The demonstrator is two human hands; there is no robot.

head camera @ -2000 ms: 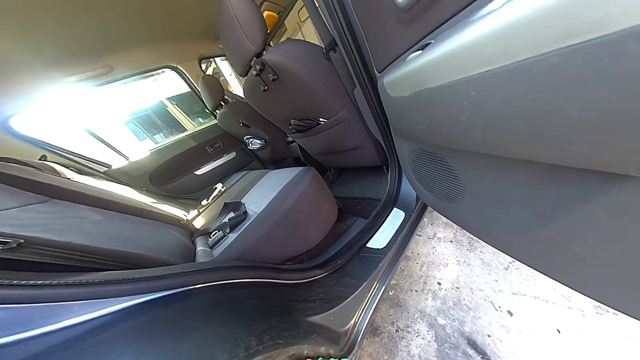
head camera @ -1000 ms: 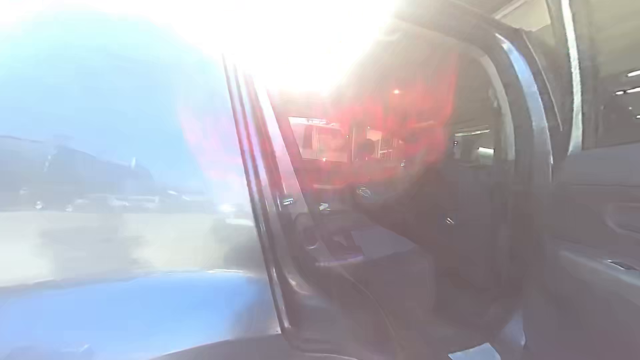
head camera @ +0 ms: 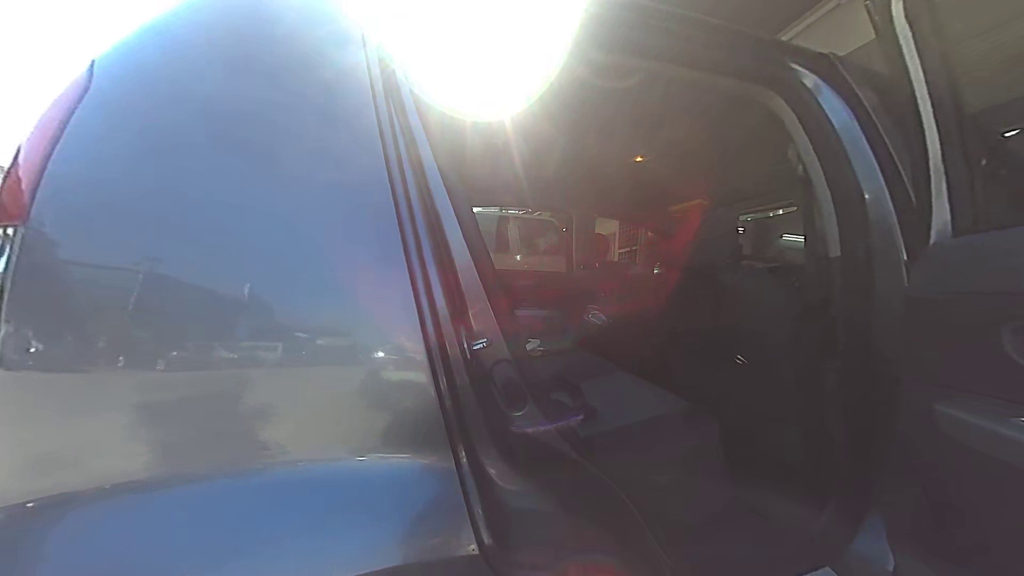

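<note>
Neither my left hand nor my right hand is in view. A car's rear side panel (head camera: pixel 224 320), blue and glossy with reflections, fills the left of the view. To its right the rear doorway stands open, edged by a dark frame (head camera: pixel 868 184). Inside, a rear seat cushion (head camera: pixel 632 400) lies in shadow, and a dark front seat back (head camera: pixel 740 336) rises beyond it. Strong sun glare hides the top of the doorway and washes out detail.
The open rear door (head camera: pixel 960 336) bounds the right side. A red tail light (head camera: pixel 44 144) is at the far left. Side windows (head camera: pixel 524 240) on the car's far side show through the cabin. A small lamp (head camera: pixel 638 159) glows on the ceiling.
The view has swung from inside the rear doorway to the outer side panel, and is now more level. Over the last second the tail light has come into view at the left.
</note>
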